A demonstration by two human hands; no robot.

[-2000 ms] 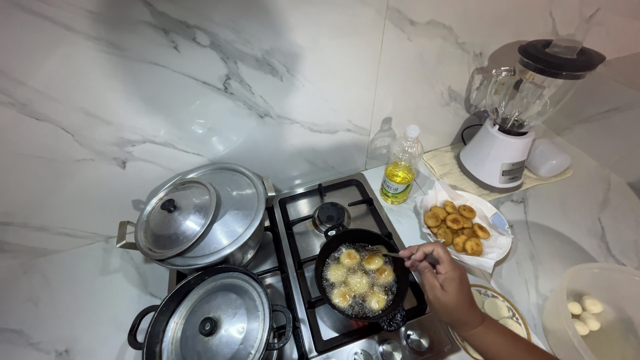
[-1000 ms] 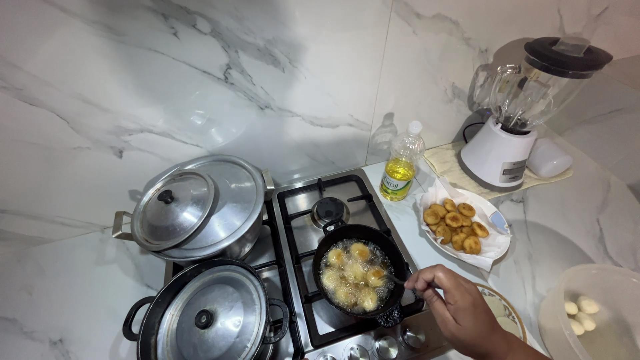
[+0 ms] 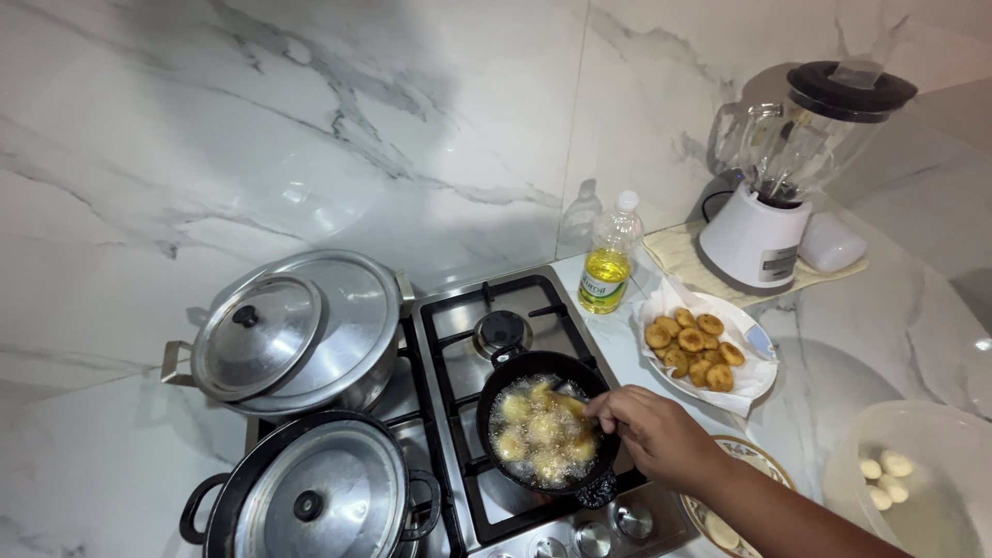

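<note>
My right hand [image 3: 659, 434] reaches in from the lower right to the right rim of a small black frying pan [image 3: 490, 403]. Its fingers are closed around a thin utensil, mostly hidden by the hand, whose end is among the dough pieces. Several pale golden dough pieces [image 3: 545, 428] bubble in hot oil in the pan, which sits on the front right burner of the gas stove [image 3: 457, 325]. Browned fried pieces [image 3: 691, 339] lie on a paper-lined plate [image 3: 763, 380] to the right. My left hand is out of the frame.
A large lidded aluminum pot [image 3: 349, 310] and a black pot with a metal lid [image 3: 325, 480] occupy the stove's left side. Behind the plate stand an oil bottle [image 3: 607, 271] and a blender [image 3: 756, 232]. A patterned plate [image 3: 721, 527] and a plastic bowl with pale dough pieces [image 3: 891, 473] are at right.
My right hand has moved from beside the pan's right rim to over it, and the dough pieces in the oil have shifted about.
</note>
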